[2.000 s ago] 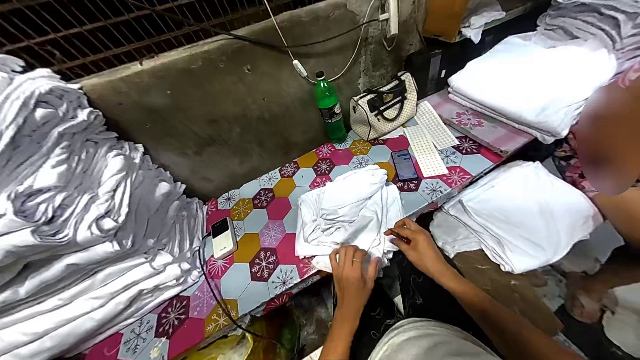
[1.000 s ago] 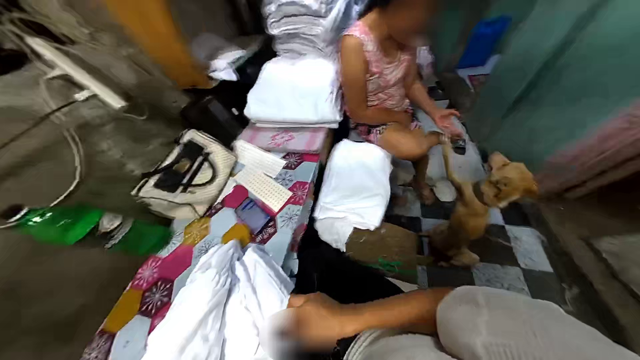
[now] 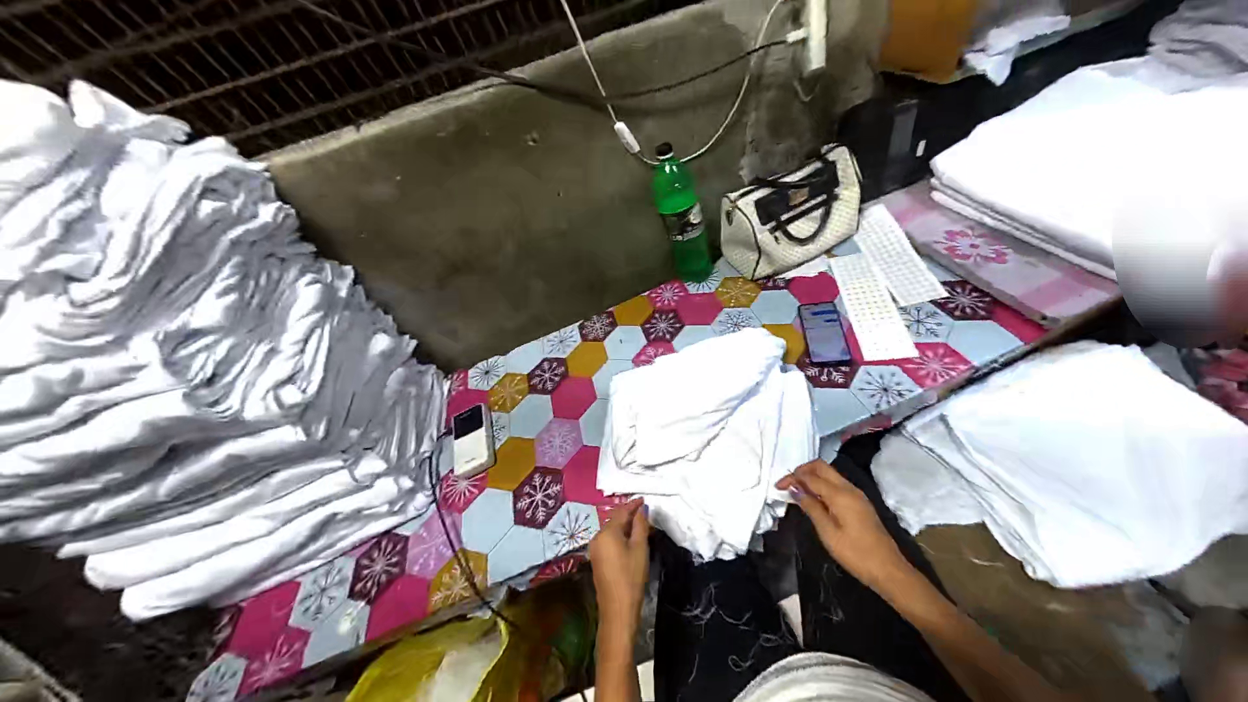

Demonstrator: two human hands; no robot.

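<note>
A loose pile of white cloth (image 3: 707,429) lies on the hexagon-patterned table cover, its near edge hanging over the front. My left hand (image 3: 621,541) is at the pile's lower left corner, thumb and fingers close together; whether fabric is between them cannot be made out. On the right side, my right hand (image 3: 829,502) pinches a bit of the pile's edge between thumb and fingers. A big heap of white cloth (image 3: 224,370) fills the left. Another stack of white cloth (image 3: 1082,458) sits lower right, near my right forearm.
Along the wall stand a green plastic bottle (image 3: 682,219) and a cream handbag (image 3: 795,214). A smartphone (image 3: 825,333), white printed sheets (image 3: 873,307) and a white power bank (image 3: 473,441) with a cable lie on the cover. Folded white cloth (image 3: 1033,161) is stacked upper right.
The view swung right toward a seated person and a dog, then back to the table. Compared with two seconds ago, my hands are farther apart, at the two sides of the pile.
</note>
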